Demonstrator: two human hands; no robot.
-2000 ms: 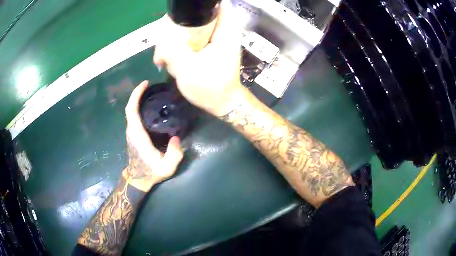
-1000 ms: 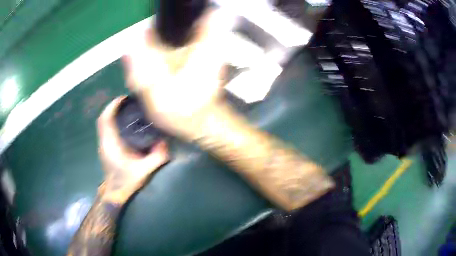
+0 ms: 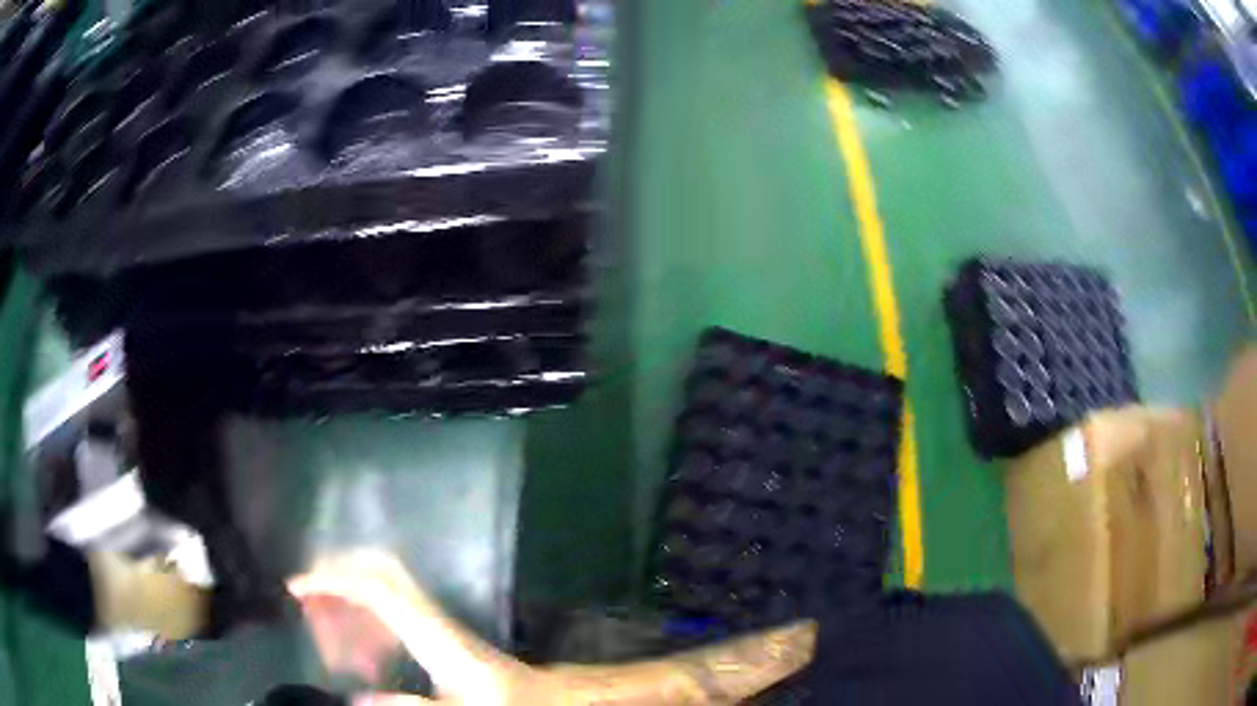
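Observation:
My right hand is at the bottom left of centre, blurred, with its fingers apart and nothing visible in it. Its forearm reaches in from the right. My left hand is not in view. A tan, blurred part, possibly the screwdriver's grip wrap, shows at the lower left. The screw feeder, a pale box with a small red switch, stands at the left edge. A dark rounded shape at the bottom edge, near my hand, is too cut off to name.
A tall stack of glossy black blister trays fills the upper left above the green bench. More trays are at centre right. A filled-looking tray stack sits by cardboard boxes. A yellow line crosses the green floor.
The view has swung right to the tray stack and floor. My right hand has let go of the screwdriver. My left hand and the housing in it have left the picture.

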